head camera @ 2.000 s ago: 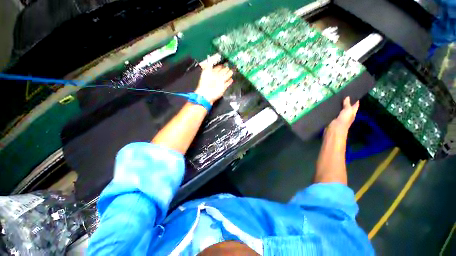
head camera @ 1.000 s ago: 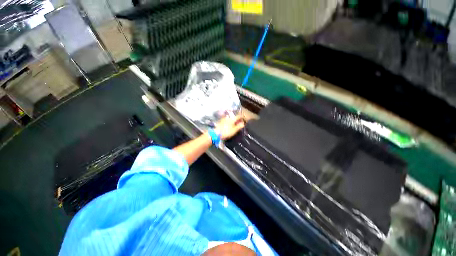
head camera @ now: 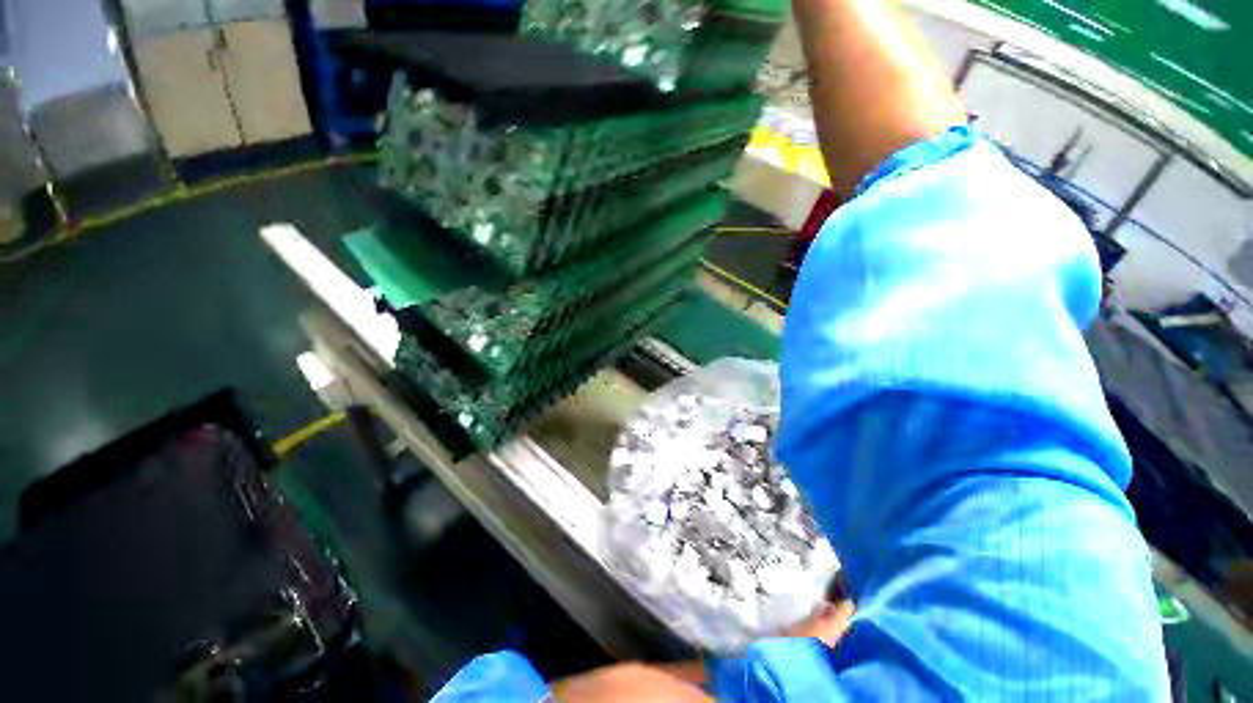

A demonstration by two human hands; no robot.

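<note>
A clear plastic bag full of silver-grey pieces stands at the centre right. A bit of skin shows at its lower right, between the bag and a blue sleeve. It seems to be part of my left hand, and its fingers are hidden. My right arm, in its blue sleeve, reaches up across the right side, and its hand is cut off by the top edge. Behind the bag stands a tall stack of green circuit boards in layers, with a black pad between upper layers.
A metal bench rail runs below the stack and the bag. A dark, film-wrapped stack is at the lower left. Cabinets stand at the upper left. Another bench with dark items is at the right edge.
The view has swung left and closer to the board stack and bag. The wide black pads have left view. The right arm now crosses the right side, and the left hand is mostly hidden.
</note>
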